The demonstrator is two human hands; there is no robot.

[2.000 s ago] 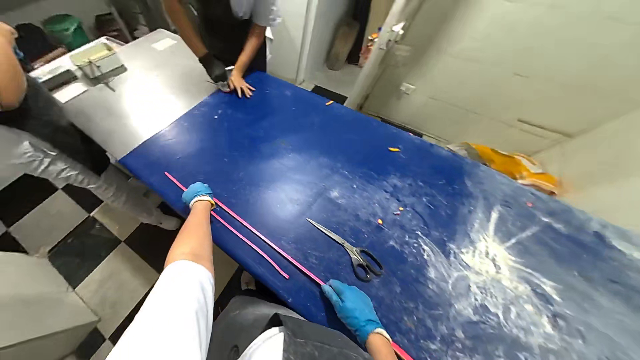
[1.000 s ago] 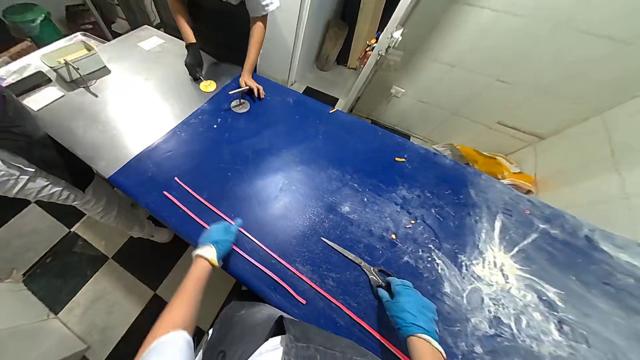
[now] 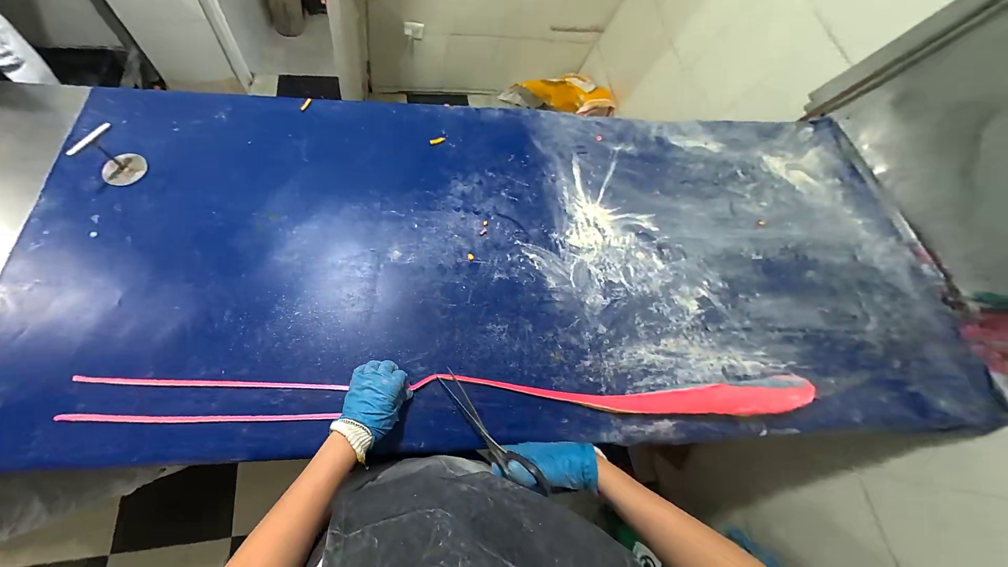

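Note:
Near the front edge of the blue-covered table, my left hand (image 3: 376, 399), in a blue glove, is closed on a thin pink candy-like rope (image 3: 228, 384). To its right the same rope widens into a thick pink piece (image 3: 724, 399). A second thin pink strand (image 3: 197, 418) lies parallel, nearer the edge, its right end reaching my left hand. My right hand (image 3: 551, 465), also blue-gloved, holds metal scissors with black handles (image 3: 488, 437) by their loops. The blades are apart, with their tips at the rope just right of my left hand.
A round metal tool with a white handle (image 3: 124, 169) lies at the table's far left. Small orange bits (image 3: 437, 141) and white powder (image 3: 598, 228) are scattered over the blue surface (image 3: 331, 189). A yellow bag (image 3: 563, 94) lies beyond the far edge.
My right hand has picked up the scissors from the table and brought them to the rope. My left hand has taken hold of the rope. The view has swung right.

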